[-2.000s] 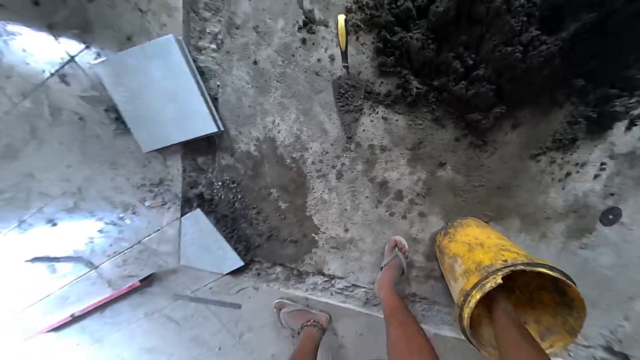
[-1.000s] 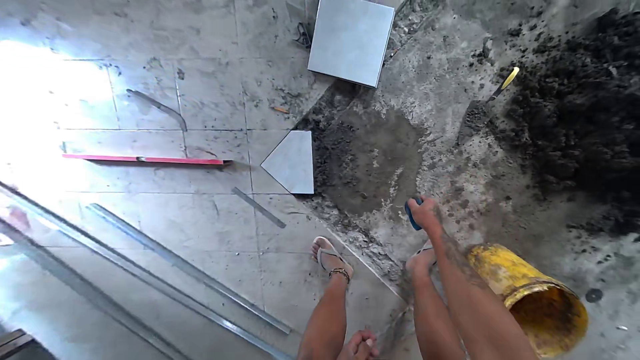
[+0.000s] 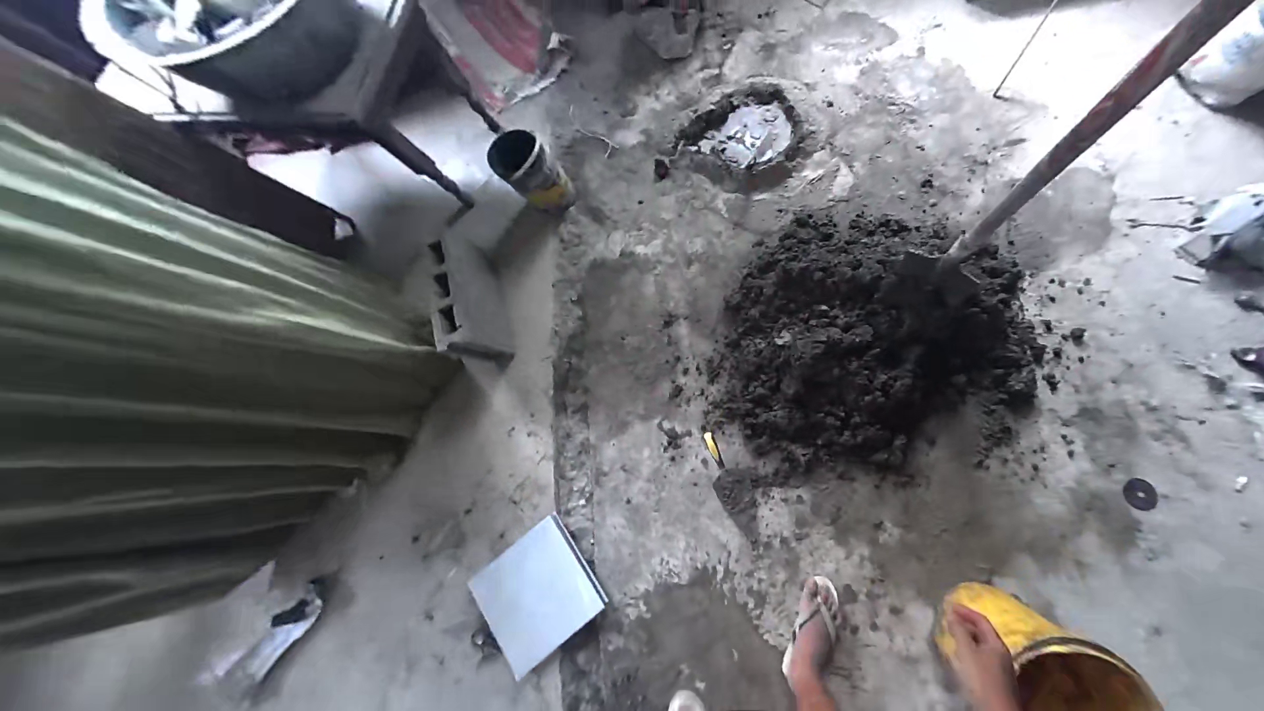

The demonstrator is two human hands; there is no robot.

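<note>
My right hand (image 3: 978,647) is at the lower right, over the side of a tipped yellow bucket (image 3: 1007,617). Its fingers look curled and are blurred; whether they touch the bucket or hold anything cannot be told. My left hand is out of view. Left of the bucket is my sandalled foot (image 3: 812,627). Above the foot a trowel with a yellow handle (image 3: 713,450) lies on the concrete, its blade coated with mortar, beside a big heap of dark mortar (image 3: 859,346). A stack of grey tiles (image 3: 539,597) lies to the lower left.
A shovel (image 3: 1076,148) stands in the heap. Hollow block (image 3: 472,296), small bucket (image 3: 531,170) and a table holding a large tub (image 3: 267,59) are at upper left, above a green curtain (image 3: 197,395). A round patch (image 3: 755,135) and black disc (image 3: 1141,494) lie on the floor.
My right hand has moved from the wet patch, where it held something blue, to the yellow bucket. Two seconds ago it reached inside that bucket. My left hand has left view. The view has swung widely.
</note>
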